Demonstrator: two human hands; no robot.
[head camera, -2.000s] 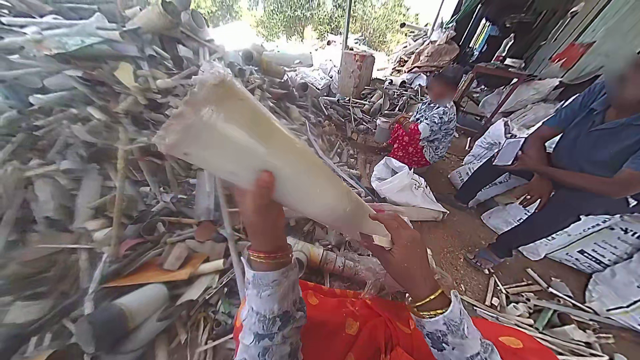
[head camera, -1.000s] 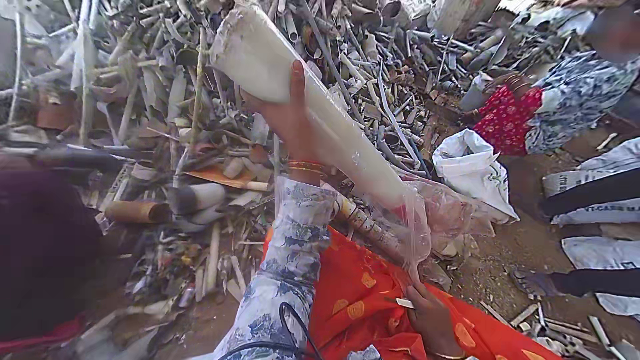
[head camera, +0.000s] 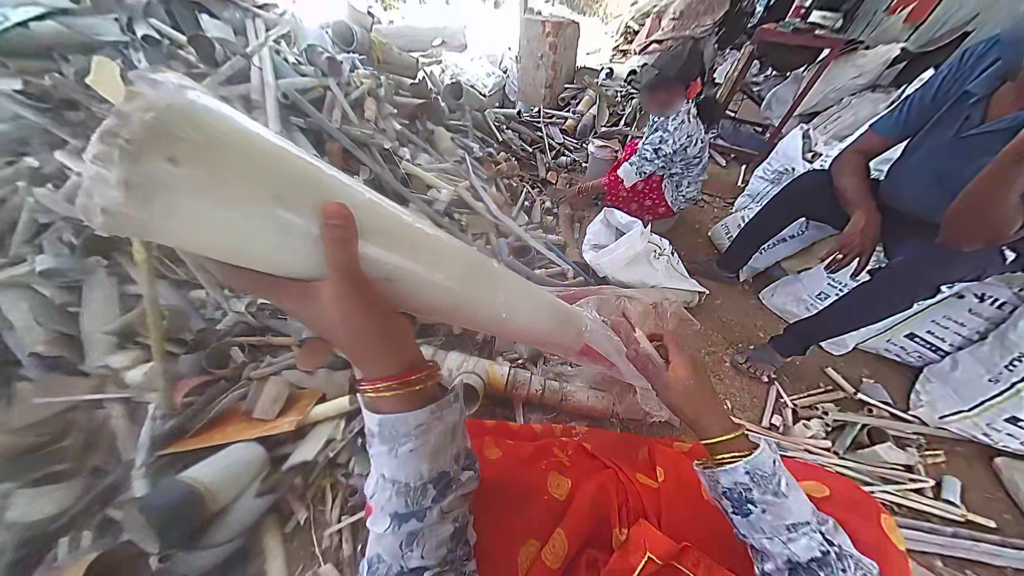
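A long off-white pipe (head camera: 336, 232), wide at its far left end and narrower at the right, is wrapped in clear plastic film. My left hand (head camera: 344, 296) holds it from below, with the thumb over its near side. Loose crumpled film (head camera: 640, 328) hangs around the narrow right end. There my right hand (head camera: 672, 368) grips the film and has a small pale strip (head camera: 646, 346) between its fingers. Both hands are above an orange cloth with yellow spots (head camera: 576, 488) on my lap.
A heap of scrap pipes (head camera: 384, 144) fills the left and back. One person (head camera: 672, 152) squats beyond a white sack (head camera: 640, 252); another person (head camera: 920, 176) sits at the right among printed sacks (head camera: 944, 328). Thin strips (head camera: 864, 456) lie at the lower right.
One second ago my right hand was lower, near my lap, pulling at the film; now it is up at the pipe's narrow end. The view has tilted up since then.
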